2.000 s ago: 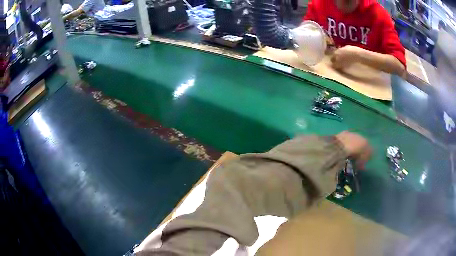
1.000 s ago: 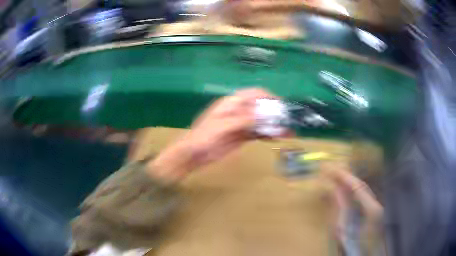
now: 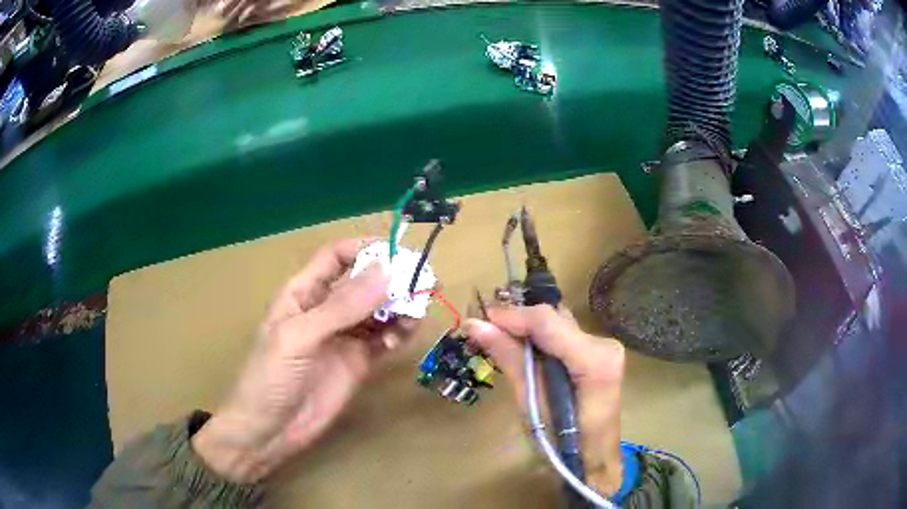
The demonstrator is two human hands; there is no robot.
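Note:
My left hand (image 3: 308,348) holds a white plastic housing (image 3: 403,280) above the cardboard. Black terminal pieces (image 3: 431,204) stand up from it on green and black wires. A thin red wire (image 3: 448,303) runs from the housing towards a small circuit board (image 3: 454,368) with a yellow block, just below and right of the housing. My right hand (image 3: 562,368) holds a soldering iron (image 3: 537,268), tip pointing up and away, with a thin solder feed tube beside it. The thumb and index fingertips are close to the red wire; whether they pinch it is unclear.
The cardboard sheet (image 3: 179,328) lies beside the green conveyor belt (image 3: 219,179). Two wired assemblies (image 3: 318,50) lie on the belt, one further right (image 3: 525,68). A fume extractor hood (image 3: 691,293) on a ribbed hose (image 3: 701,75) stands at right, with a solder reel (image 3: 811,114) behind it.
The view has swung right. My left hand has brought the housing over the cardboard from the belt side. My right hand now holds the soldering iron beside it.

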